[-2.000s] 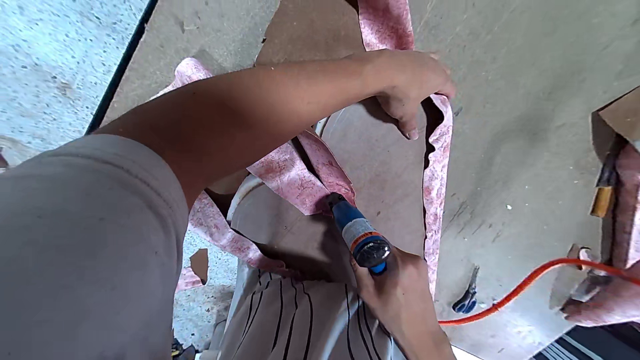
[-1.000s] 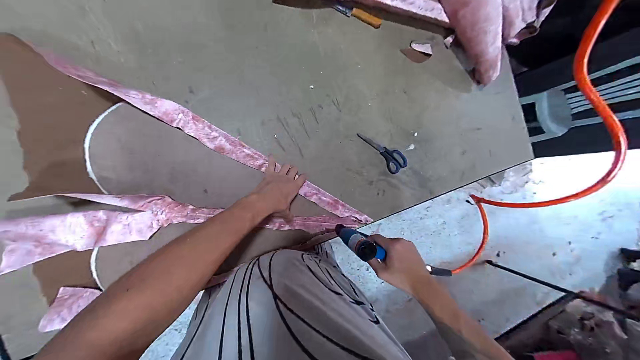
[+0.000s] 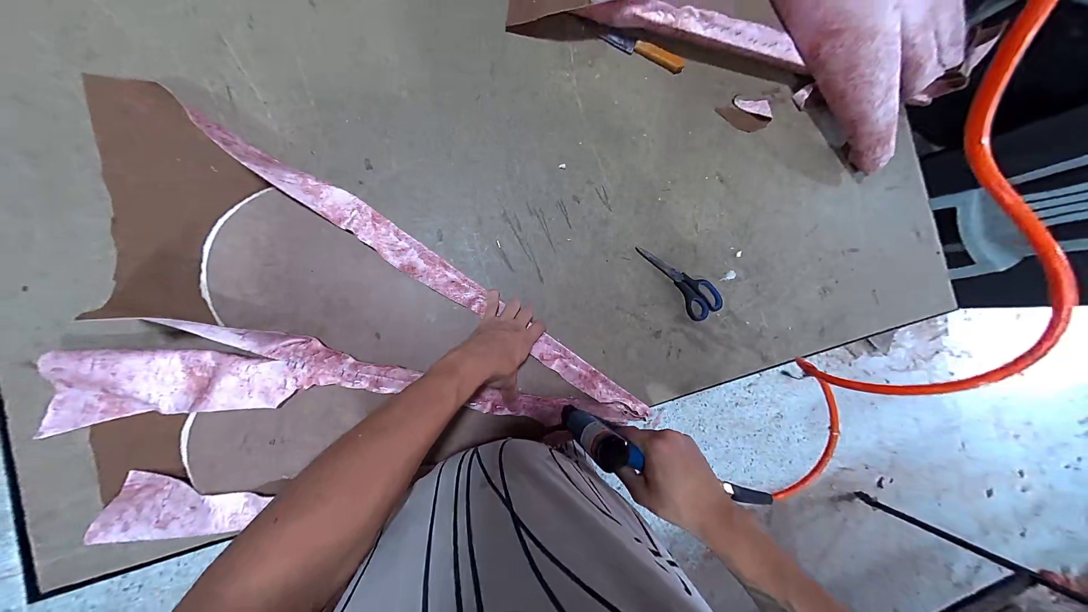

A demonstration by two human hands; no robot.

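Observation:
My right hand (image 3: pixel 671 476) is closed around a blue and black hand-held air tool (image 3: pixel 602 442), joined to an orange air hose (image 3: pixel 829 442). The tool's nose touches the folded pink mottled material, perhaps leather or hide, near the table's front edge. My left hand (image 3: pixel 501 340) presses, fingers spread, on a long pink folded strip (image 3: pixel 382 238). Beneath and beside the strips lie brown sheet pieces (image 3: pixel 161 195) with curved white lines. Another crumpled pink strip (image 3: pixel 178 378) runs under my left forearm. The tool's tip is partly hidden by its body.
Blue-handled scissors (image 3: pixel 699 297) lie right of my left hand on the table (image 3: pixel 595 170). An orange-handled knife (image 3: pixel 659 56), small scraps (image 3: pixel 745 113) and a draped pink piece (image 3: pixel 858 76) are at the far side. The orange hose loops past the table's right corner.
The view has swung far to the right since the oldest frame. My left hand, earlier near the strip's far stretch, now lies closer to the table's front edge. The tool remains in my right hand.

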